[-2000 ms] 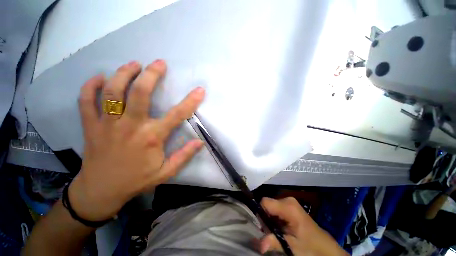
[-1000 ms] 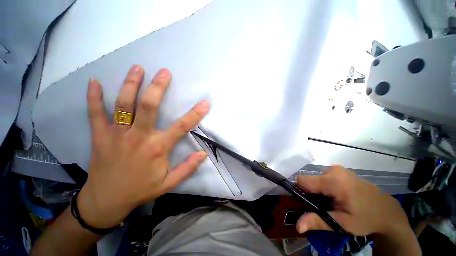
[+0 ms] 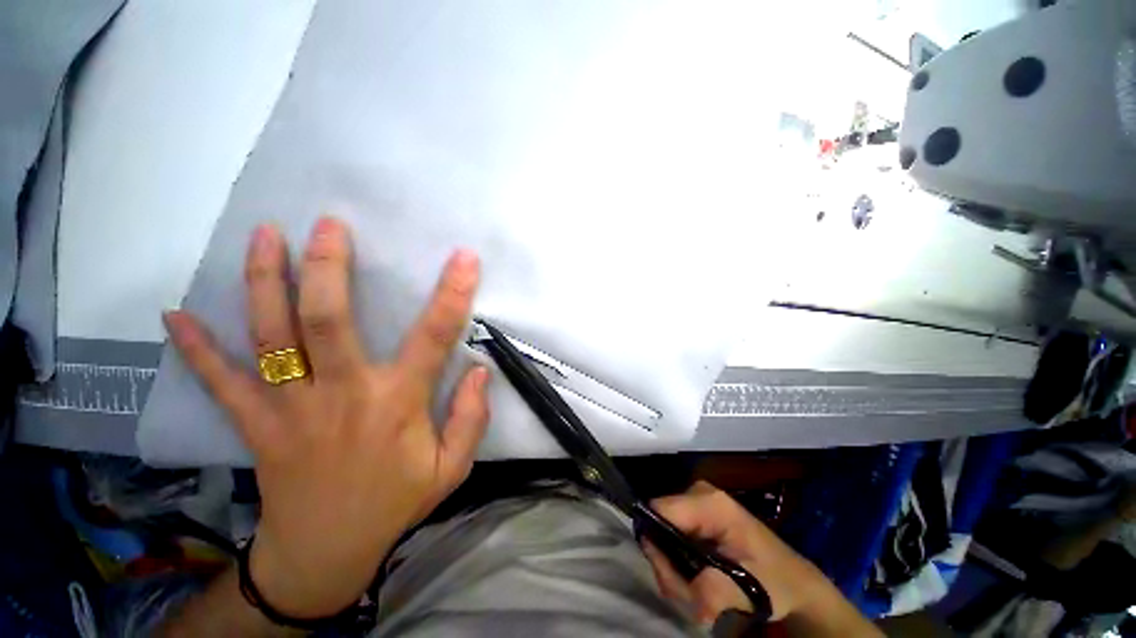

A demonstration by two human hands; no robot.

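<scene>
A pale grey garment panel [image 3: 374, 137] lies flat on the table. A narrow slanted pocket opening [image 3: 586, 386], outlined in dark lines, is near its front edge. My left hand [image 3: 355, 399] is spread flat on the panel left of the opening, fingers apart, holding nothing. My right hand [image 3: 735, 567] holds black fabric scissors [image 3: 561, 430] by the handles, below the table edge. The blade tips are at the upper left end of the opening, just right of my left thumb and index finger. The blades look nearly closed.
The white sewing machine head [image 3: 1034, 119] is at the upper right, with its needle plate area [image 3: 862, 209] beside it. A ruler strip [image 3: 822, 399] runs along the table edge. Layered grey panels [image 3: 31, 125] lie at far left. Blue crate material and cloth [image 3: 922, 523] show below right.
The panel has turned and the pocket opening now slants less steeply. My left hand has moved down. The scissors moved down-left with my right hand, and their tips are at the opening's upper end.
</scene>
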